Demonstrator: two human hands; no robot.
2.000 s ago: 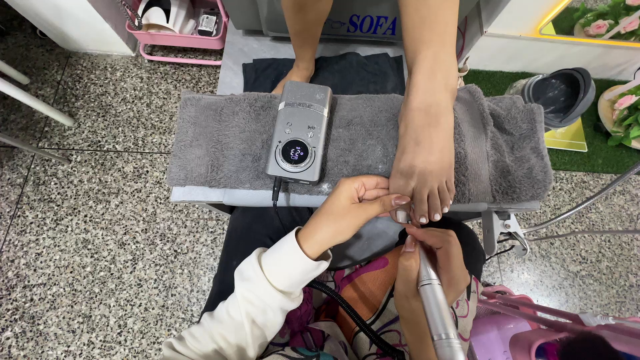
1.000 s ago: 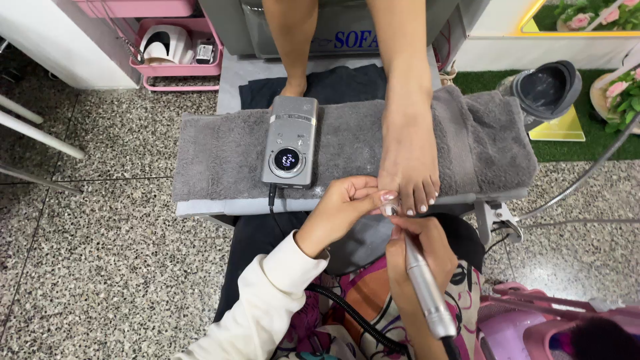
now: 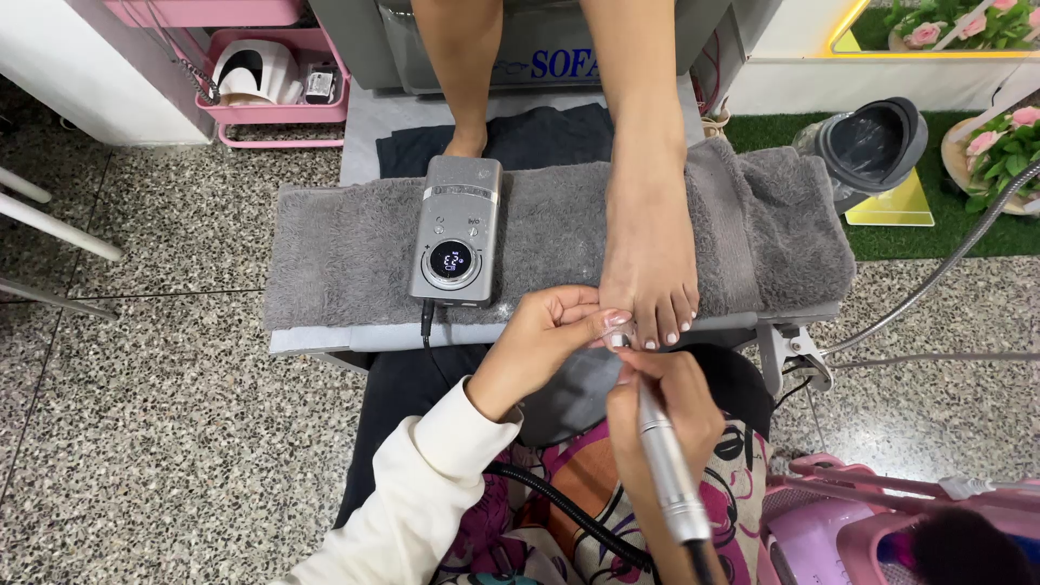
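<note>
Another person's bare foot (image 3: 650,236) rests on a grey towel (image 3: 552,219), toes at its near edge and nails whitish. My left hand (image 3: 548,337) holds the big toe (image 3: 617,329) between thumb and fingers. In my right hand (image 3: 670,398) is a silver electric nail drill handpiece (image 3: 668,455), its front end at the big toenail; the bit is hidden by my fingers. A grey drill control unit (image 3: 459,211) with a lit display lies on the towel left of the foot, a cable plugged into its near end.
The person's other foot (image 3: 467,142) is behind the control unit, by a dark cloth (image 3: 536,134). A metal clamp (image 3: 792,353) grips the footrest's right end, with a flexible arm (image 3: 934,272). A pink trolley (image 3: 280,118) is back left, a lidded tumbler (image 3: 865,146) back right, pink baskets (image 3: 853,536) near right.
The drill handpiece has tilted a little in my right hand, its rear end swinging right between the two earlier frames. My left hand keeps its hold on the big toe.
</note>
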